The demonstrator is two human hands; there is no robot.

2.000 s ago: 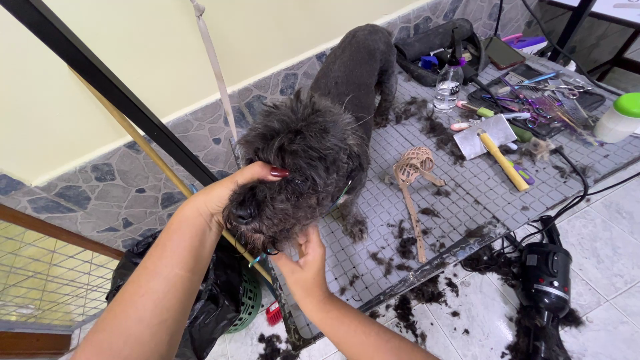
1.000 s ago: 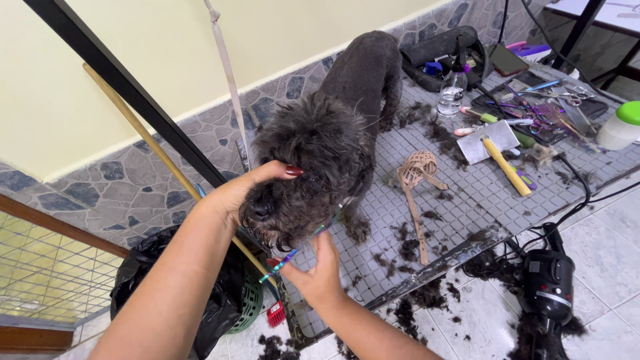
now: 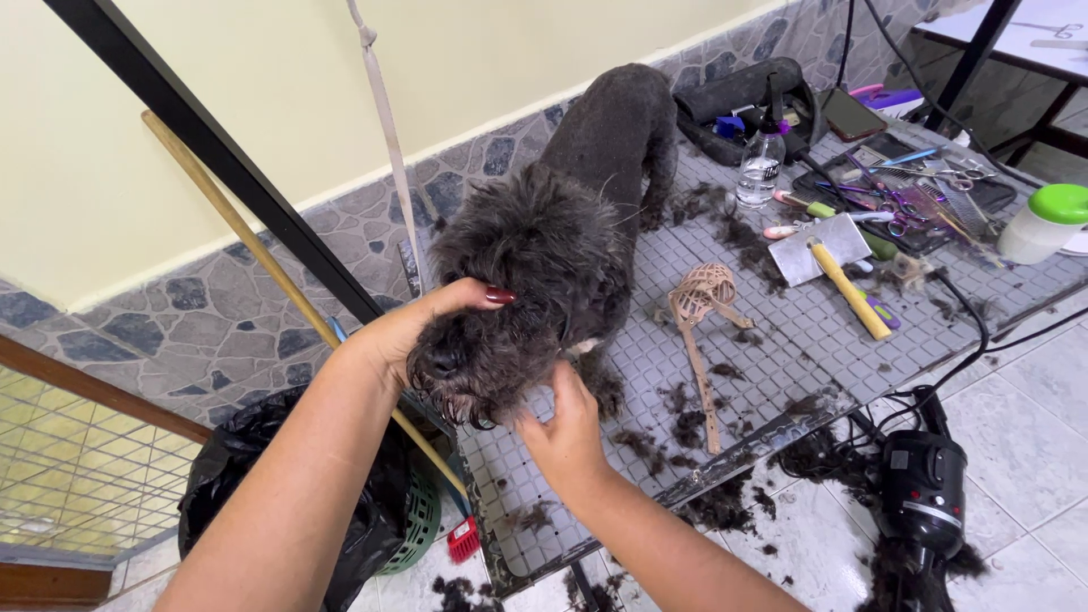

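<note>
A dark grey dog (image 3: 544, 246) with a close-clipped body and a shaggy head stands on the grooming table (image 3: 586, 510). My left hand (image 3: 425, 327) rests against the side of its muzzle, the thumb with its dark red nail lying across the muzzle bridge below the eyes. The other fingers are hidden behind the head. Under the jaw, my right hand (image 3: 561, 425) touches the chin fur with thumb and fingers; whether it pinches the fur or holds a tool, I cannot tell. A tan basket muzzle (image 3: 704, 289) with a strap lies on the table to the right of the dog.
Right on the table are a slicker brush (image 3: 820, 249), a spray bottle (image 3: 759, 170), several scissors and combs, a black tool bag (image 3: 722, 106) and a green-lidded container (image 3: 1045, 225). A black dryer (image 3: 922, 493) is on the floor at right. A bin (image 3: 416, 518) with a black bag stands left.
The coloured, thin tool visible by my right hand one second ago no longer shows. My left hand keeps its hold on the dog's muzzle.
</note>
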